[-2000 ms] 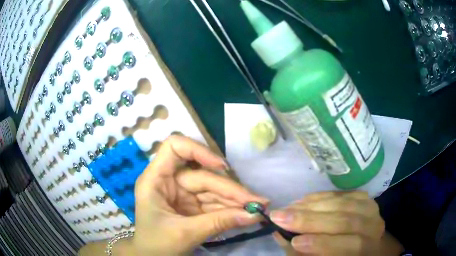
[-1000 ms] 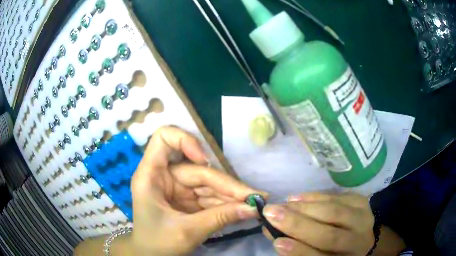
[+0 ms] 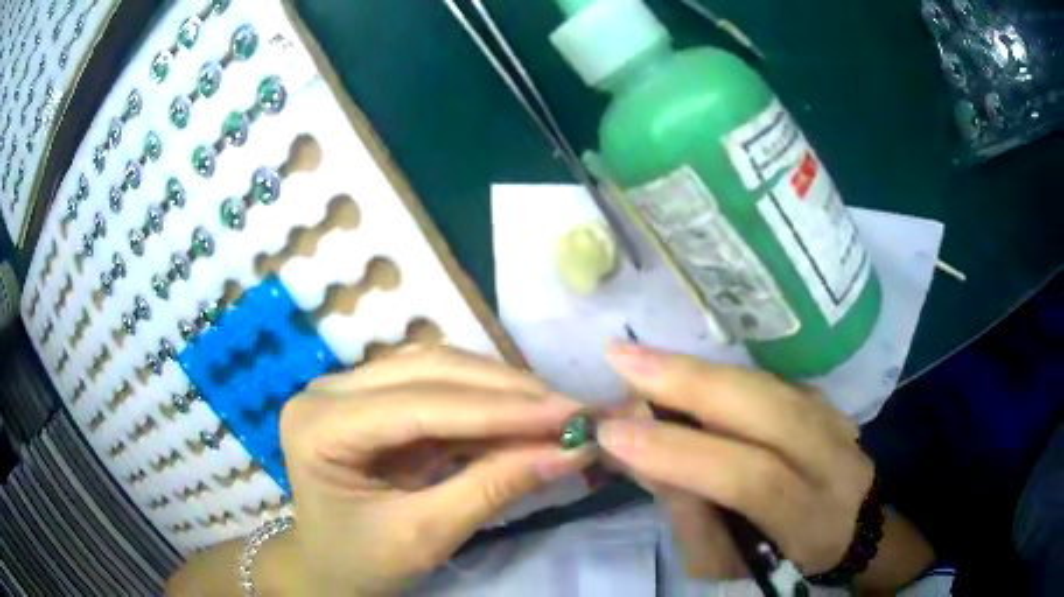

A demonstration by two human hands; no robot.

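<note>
A small round metal piece (image 3: 576,432), silver with green, sits between my two hands. My left hand (image 3: 420,449) pinches it between thumb and fingers. My right hand (image 3: 735,455) touches the piece with its fingertips and holds a black pen-style tool (image 3: 753,546). The tool's dark tip shows above the index finger and its silver-white end below the hand; its middle is hidden by my fingers.
A white slotted tray (image 3: 385,233) with round metal pieces and a blue sheet (image 3: 251,356) lies left. A green bottle (image 3: 741,210), tweezers (image 3: 531,99) and a pale yellow lump (image 3: 587,257) lie on or across white paper (image 3: 525,303). A clear blister tray (image 3: 992,76) is upper right.
My right hand has turned the black tool so its tip points up, away from the piece, and its fingertips now meet the piece. The view has shifted, and the bench things appear higher.
</note>
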